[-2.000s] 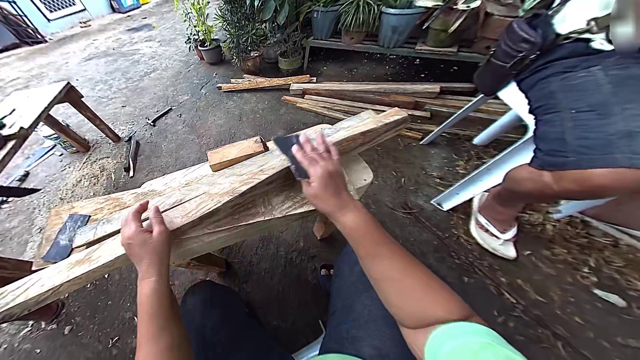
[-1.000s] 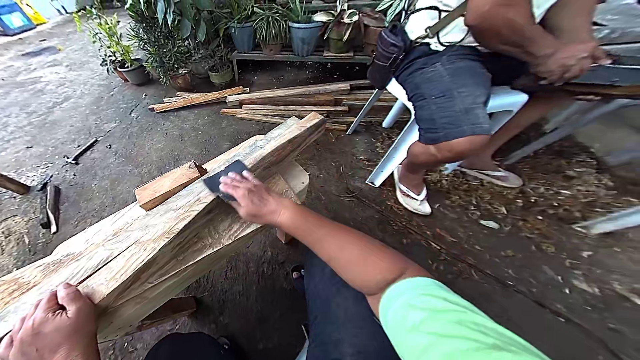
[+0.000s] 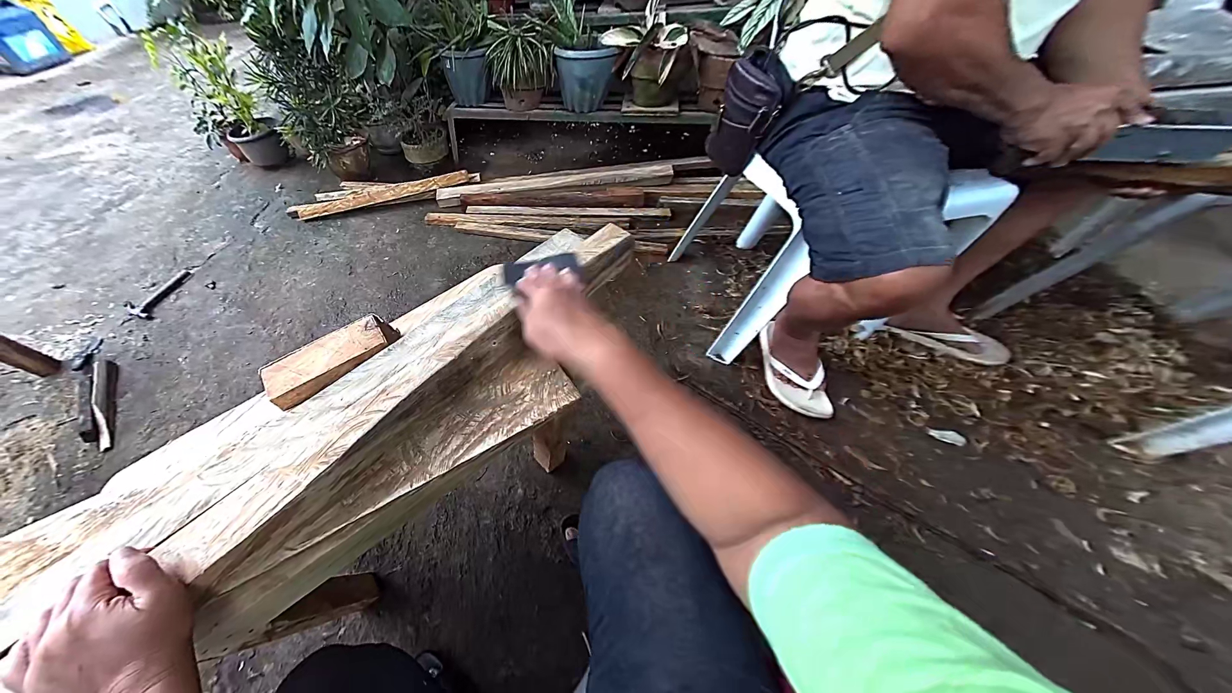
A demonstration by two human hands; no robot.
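Note:
My right hand (image 3: 558,313) grips a dark sheet, apparently sandpaper (image 3: 541,268), pressed on the top face of a long wooden beam (image 3: 385,404) close to its far end. The hand is slightly blurred. At the lower left, my left hand (image 3: 106,621) is closed over the edge of the same beam; its fingertips are partly hidden. The beam lies on a wooden bench (image 3: 481,414), beside other long timber. A short wooden block (image 3: 327,361) rests along the timber's far side.
A person in dark shorts (image 3: 861,183) sits on a white plastic chair (image 3: 770,289) at the right, hands together. Wooden strips (image 3: 568,197) lie on the ground behind the beam, before potted plants (image 3: 582,72). A hammer (image 3: 159,294) lies on the ground at the left.
My right hand has moved along the beam toward its far end with the dark sheet. My left hand, raised with fingers apart two seconds ago, is now down on the beam. The view has swung right.

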